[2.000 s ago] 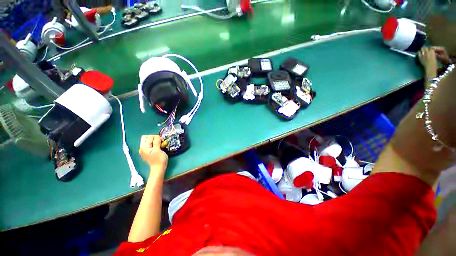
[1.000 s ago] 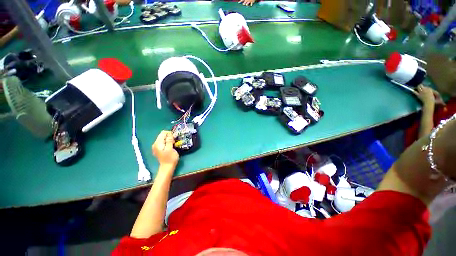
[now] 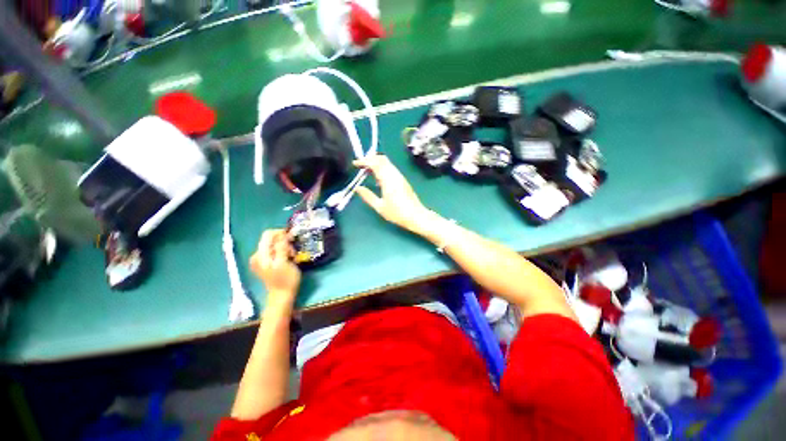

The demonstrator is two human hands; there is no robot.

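A white camera body with a black end (image 3: 306, 138) lies on the green mat in front of me. Thin coloured wires (image 3: 312, 191) run from its black end to a circuit board (image 3: 310, 234) in a black housing. My left hand (image 3: 277, 258) is closed on the housing's left edge. My right hand (image 3: 389, 194) is at the body's right side, its fingertips by the white tail cable (image 3: 372, 121). Thumb and forefinger are a little apart; blur hides whether they grip the cable.
Several black housings (image 3: 534, 142) lie to the right. Another camera body (image 3: 155, 168) with a wired board and a white cable (image 3: 228, 250) lie to the left. A conveyor (image 3: 483, 39) runs behind. A blue crate (image 3: 748, 319) of camera bodies is below the bench at right.
My right arm has come in from the far right, and its hand is now beside the camera body. My left hand stays at the housing. The view has shifted; the other worker's hand has left it.
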